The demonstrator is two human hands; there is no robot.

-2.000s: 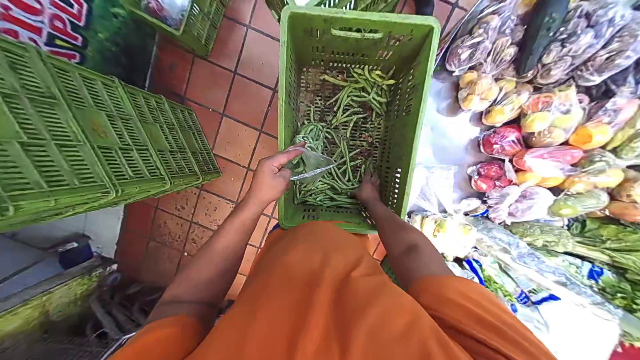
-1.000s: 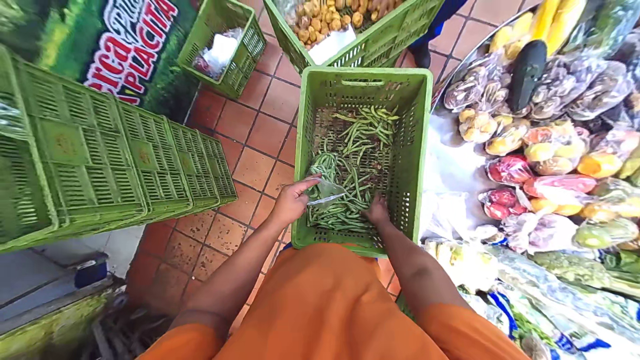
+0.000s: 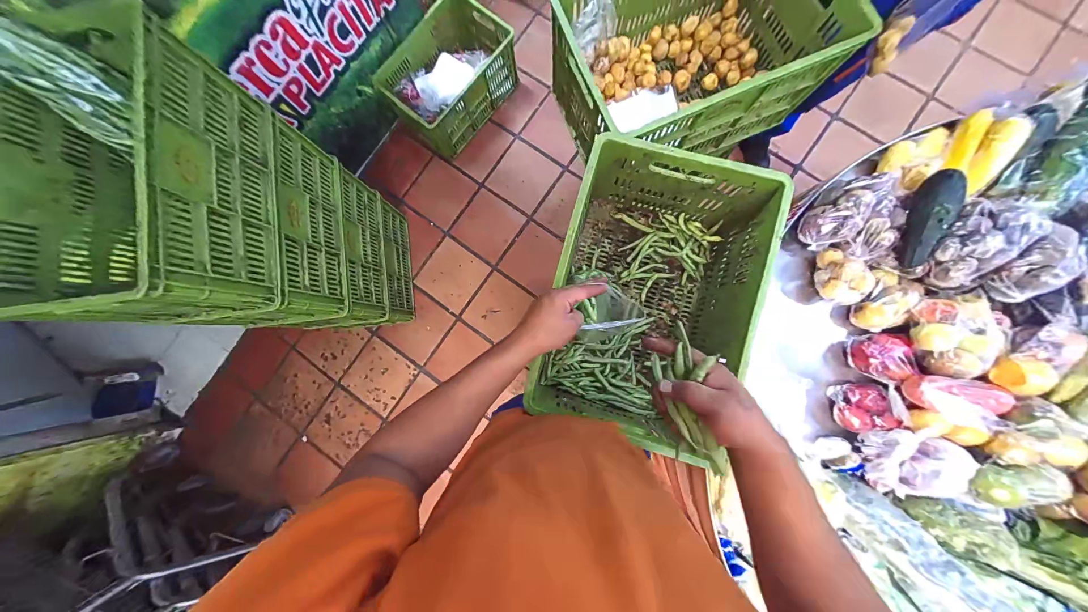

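Note:
My left hand (image 3: 557, 319) grips the edge of a clear plastic bag (image 3: 614, 308), index finger stretched out, over the left side of a green plastic crate (image 3: 769, 255). The bag's mouth faces my right side, and what it contains is hard to make out. Loose green beans (image 3: 599, 374) cover the near end of the crate, and paler ones (image 3: 671, 242) lie farther back. In my right hand (image 3: 710, 395) is a bunch of green beans (image 3: 687, 404), raised above the crate's near right corner.
Stacked green crates (image 3: 289, 212) stand at the left. Beyond the crate are a crate of small yellow-brown produce (image 3: 680, 51) and a smaller crate (image 3: 501, 81) with plastic bags. Bagged vegetables (image 3: 952, 331) cover a table at the right. Part of another person (image 3: 799, 115) shows behind.
My right hand has come up from the beans in the crate and now holds a bunch. My left hand stays at the bag. The view has shifted, showing more beyond the crate.

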